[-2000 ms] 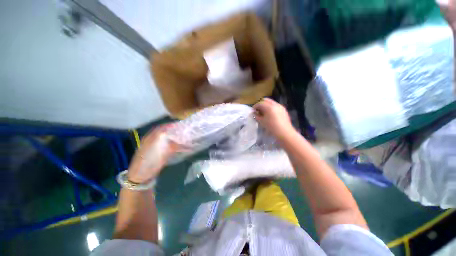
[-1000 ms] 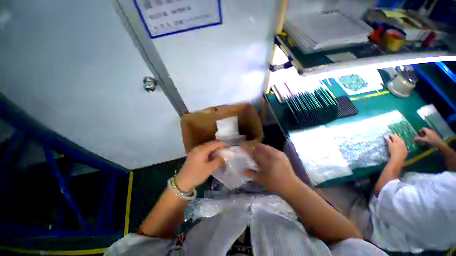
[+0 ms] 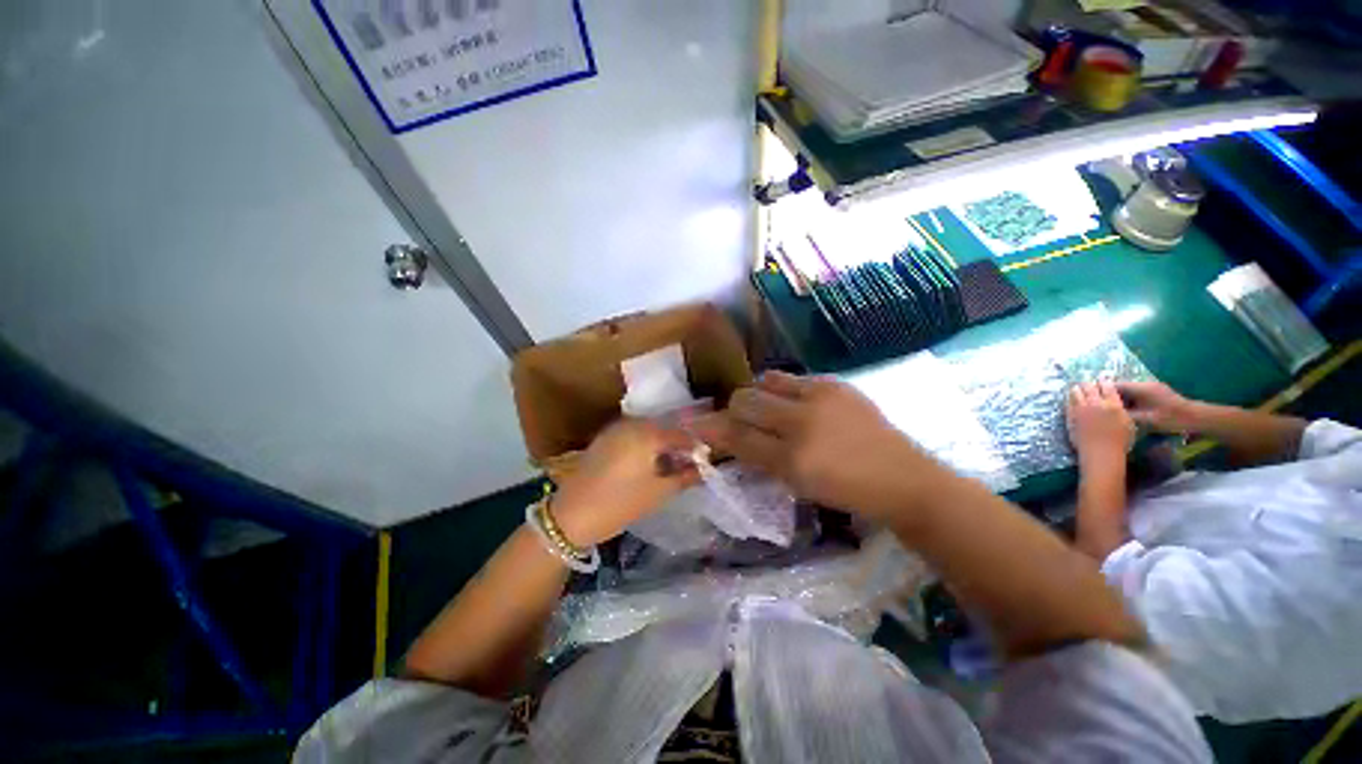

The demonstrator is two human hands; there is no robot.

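My left hand [image 3: 620,481], with a bracelet at the wrist, pinches a crumpled piece of clear bubble wrap [image 3: 744,505]. My right hand [image 3: 807,436] is close beside it, its fingertips at the top of the same piece; my fingers partly hide the grip. The wrap hangs below both hands. More bubble wrap [image 3: 635,603] lies across my lap. An open brown cardboard box [image 3: 565,403] stands just beyond my hands, with a white sheet [image 3: 654,379] in it.
A white door [image 3: 194,284] is ahead and left. At the right, a lit green workbench [image 3: 1195,291] holds a rack of dark boards [image 3: 893,303], a ridged mat [image 3: 989,291] and a dispenser bottle [image 3: 1159,203]. A co-worker's hands [image 3: 1102,418] rest on bubble wrap. Blue bars stand at the left.
My hands have drawn close together at the wrap, which was stretched between them two seconds ago. The view has shifted. The co-worker's hands have come together on the bench wrap.
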